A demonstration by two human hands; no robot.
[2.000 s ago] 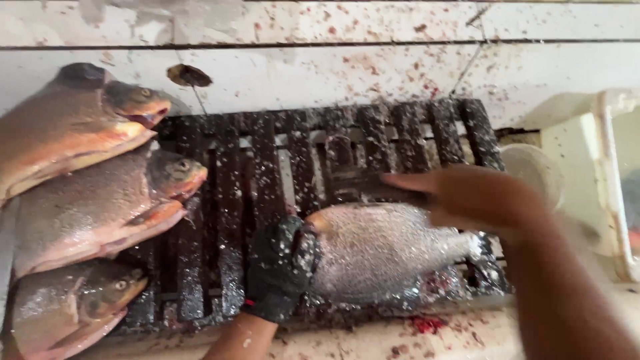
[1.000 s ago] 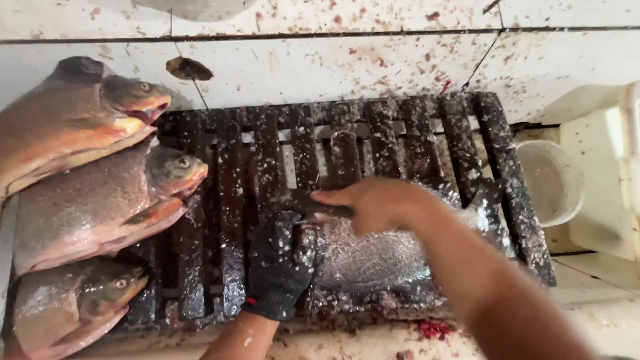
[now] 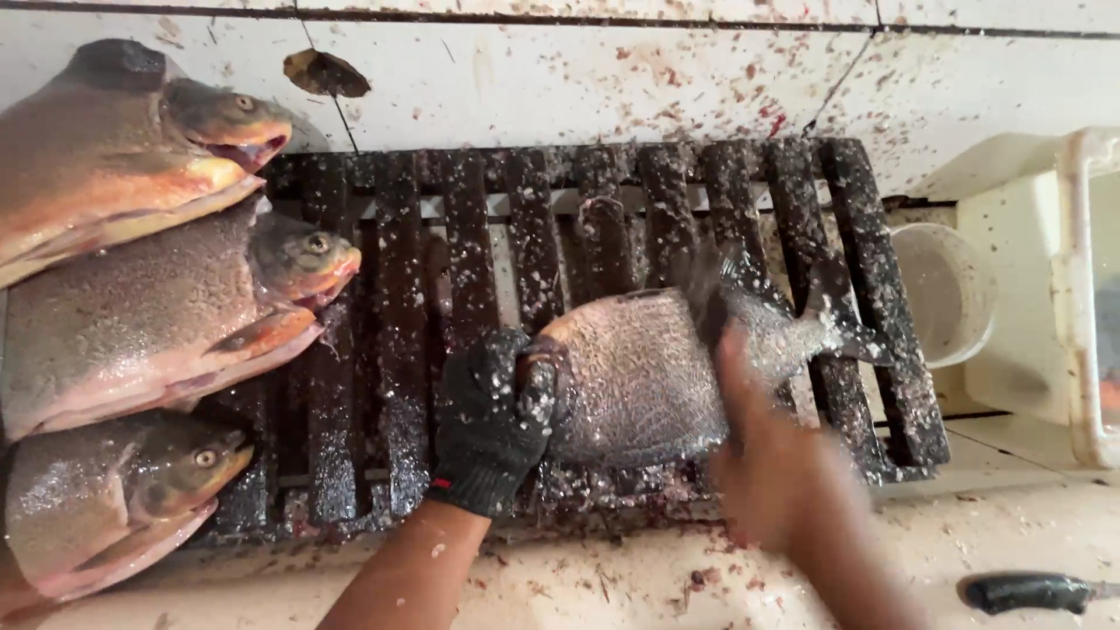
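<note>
A fish with silvery scales (image 3: 643,381) lies on its side across a dark slatted rack (image 3: 468,236), head to the left and tail to the right. My left hand (image 3: 494,424), in a black knit glove, grips it at the head, which the glove mostly hides. My bare right hand (image 3: 761,455) is blurred over the rear of the body. It is closed on a dark tool (image 3: 710,302), whose kind the blur hides; the tool rests on or just over the fish near the tail. Loose scales stick to the glove and the slats.
Three whole fish (image 3: 131,324) lie stacked at the left, their heads over the rack's edge. At the right stand a round translucent tub (image 3: 941,293) and a white plastic bin (image 3: 1072,297). A black-handled knife (image 3: 1028,592) lies at the lower right. White tiles (image 3: 542,79) behind are spattered with scales.
My right hand, with the tool, has moved right from near the fish's head to near its tail. My left hand still holds the head. The knife handle has come into view.
</note>
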